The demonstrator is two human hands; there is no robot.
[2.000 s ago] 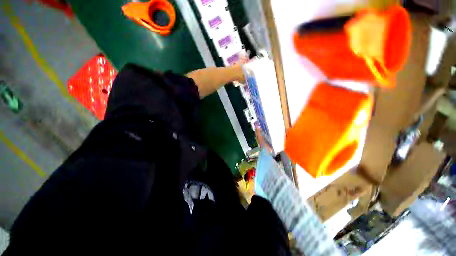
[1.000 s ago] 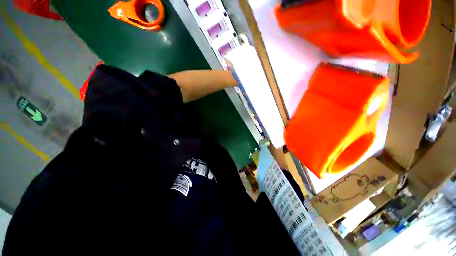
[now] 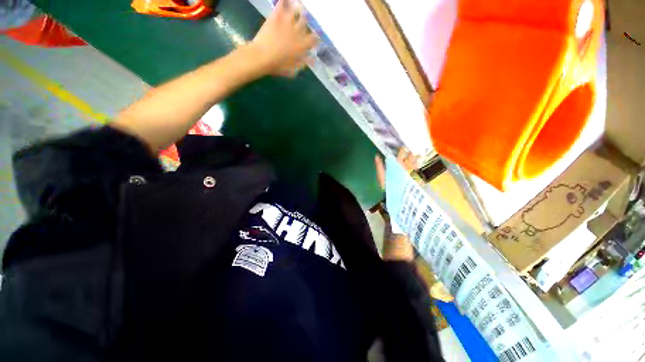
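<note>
A row of small product boxes [image 3: 353,92] with blurred purple marks lies beside the pale guide rail [image 3: 327,76]. My left hand [image 3: 286,42] is at the upper part of the row, its fingers bent over the rail and the row's edge. Its fingertips are blurred and partly hidden, so its grip is unclear. My right hand [image 3: 397,164] is at the lower end of the row, mostly hidden behind the hanging barcode label sheets [image 3: 452,261]; only some fingers and the wrist show. A long white strip [image 3: 375,63] covers part of the row's far side.
A large orange tape dispenser [image 3: 502,92] stands on the shelf at right. A smaller orange tape dispenser [image 3: 173,7] lies on the green bench [image 3: 304,127] at the top edge. A brown carton with a drawing [image 3: 559,212] is beyond the shelf. Red plastic [image 3: 46,32] shows at upper left.
My left hand has moved up and left in the view, out from beside the white strip. The shelf dispensers and label sheets appear larger and shifted as the view moved. My right fingers now show.
</note>
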